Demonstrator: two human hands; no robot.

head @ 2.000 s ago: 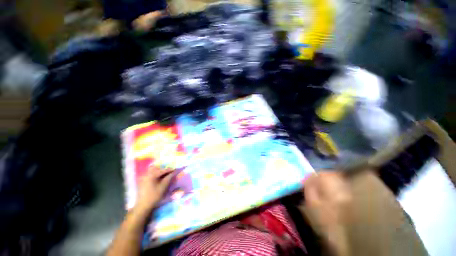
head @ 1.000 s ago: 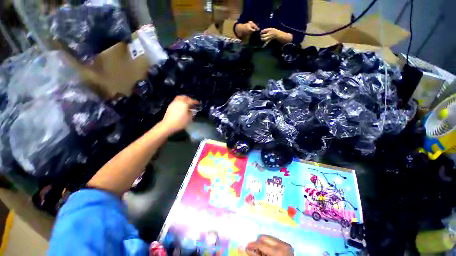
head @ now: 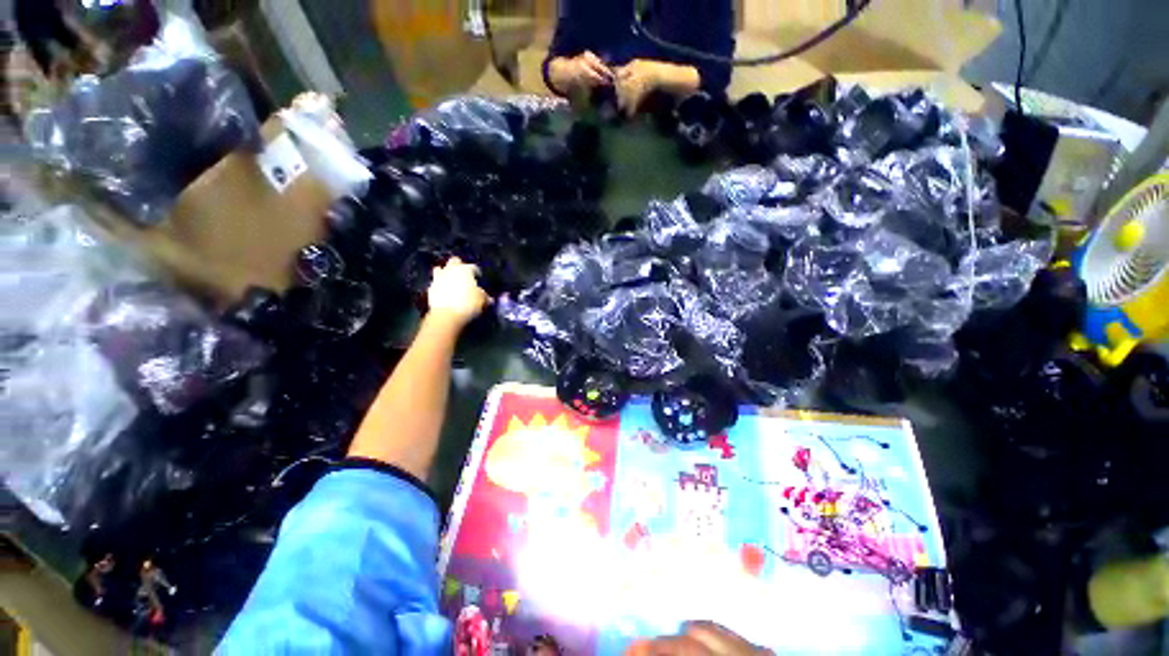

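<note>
My left hand (head: 455, 292) is stretched forward to the near edge of the heap of loose black housings (head: 385, 212), left of the bagged ones; its fingers touch or cover something dark, and I cannot tell if they hold it. My right hand (head: 699, 641) is cut off by the bottom edge over the mat; only its top shows. Two round black housings, one at the left (head: 591, 388) and one at the right (head: 694, 410), lie at the back edge of the printed cartoon mat (head: 551, 493). Small dark cables (head: 833, 500) lie on the mat's right part.
Housings in clear plastic (head: 756, 256) are heaped behind the mat. Large poly bags (head: 64, 372) and a carton (head: 244, 212) stand left. A yellow fan (head: 1128, 263) is at the far right, a pale yellow bottle (head: 1128, 592) at lower right. Another person's hands (head: 615, 80) are opposite.
The view has swung left and up from the first frame, then shifted slightly. My left hand has left the mat and is now at the black heap. My right hand stays low.
</note>
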